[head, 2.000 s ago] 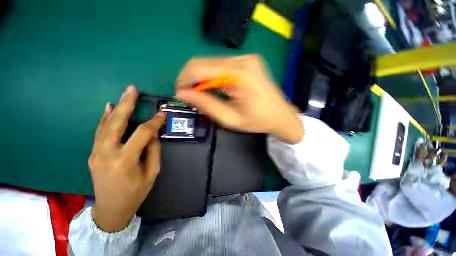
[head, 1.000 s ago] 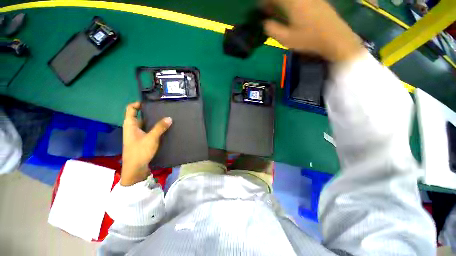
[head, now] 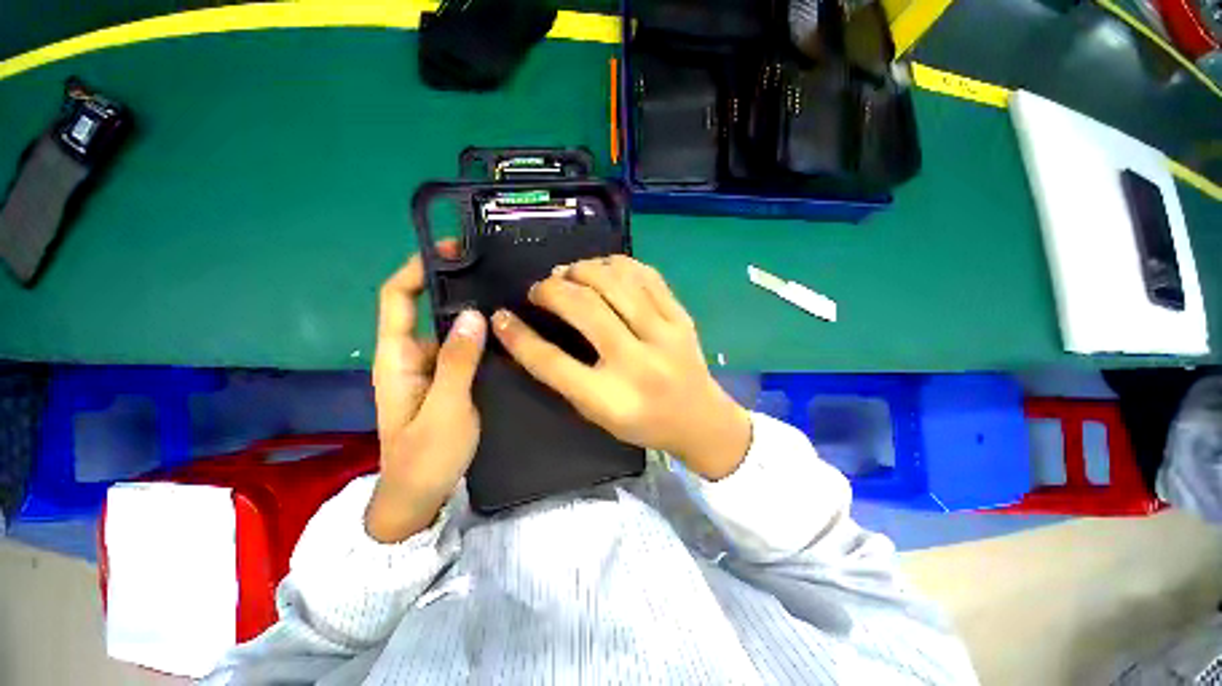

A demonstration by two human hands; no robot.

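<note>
A black phone case housing [head: 556, 436] is in front of me, its camera cutout at the top left. My left hand [head: 426, 395] holds its left side, thumb on the face. My right hand [head: 630, 342] lies on the upper face, fingers pressed on a black cover [head: 525, 263] that sits over the recess. A green circuit strip [head: 524, 197] shows above the cover; the module is hidden. A second housing [head: 527, 158] lies behind, only its top end visible. An orange stick [head: 615, 110] lies beside the blue tray [head: 764, 204].
The tray holds black parts. Black covers [head: 483, 43] lie by the yellow line. Another housing with a module [head: 60, 174] is at far left. A white-handled blade [head: 793, 292] lies at right, beyond it a phone [head: 1152, 239] on a white board [head: 1072, 221]. Stools stand below.
My right hand has come from the covers at the back to the housing. The open recess and labelled module are now covered. The view has shifted, and the second housing now shows behind the first.
</note>
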